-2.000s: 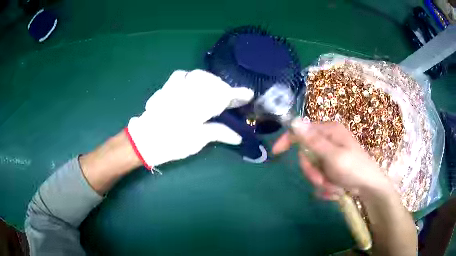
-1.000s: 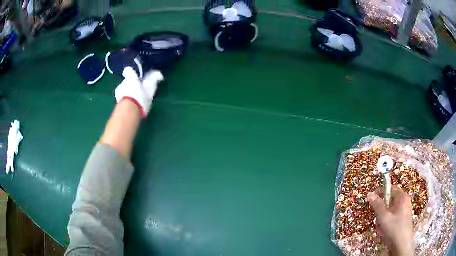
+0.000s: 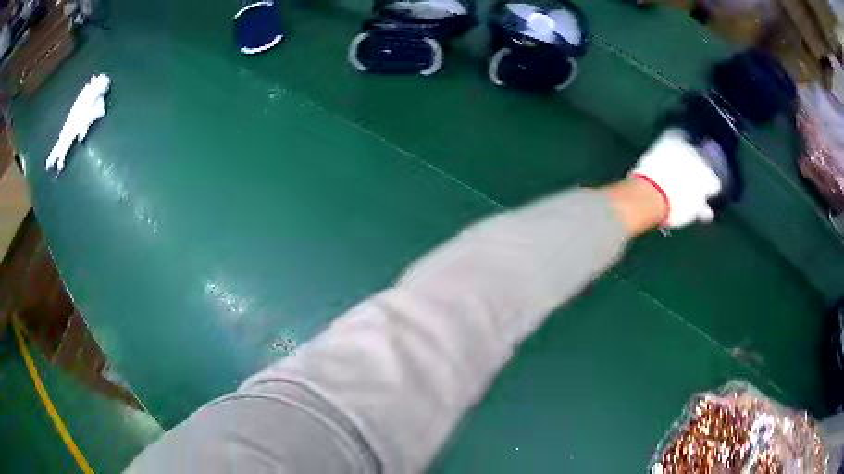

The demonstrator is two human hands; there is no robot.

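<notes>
My left hand [image 3: 680,178], in a white knitted glove with a red cuff, is stretched far out to the right. It holds a navy mini fan [image 3: 727,167] near the raised far edge; the fan is blurred and partly hidden by the glove. An open clear bag of copper-coloured bits [image 3: 731,435] is cut off by the bottom right edge. A blurred silvery shape shows over the bits; I cannot tell if it is the hammer. My right hand is out of the picture.
Two mini fans with stands [image 3: 396,54] [image 3: 537,67] lie at the far side. A navy stand part [image 3: 258,28] lies left of them. A white glove [image 3: 80,122] lies at far left. A pinkish bag [image 3: 822,139] and another dark part [image 3: 754,85] are at far right.
My left hand has left the fans at far left and moved to a fan at far right. The view has turned, and my right hand has gone out of the picture.
</notes>
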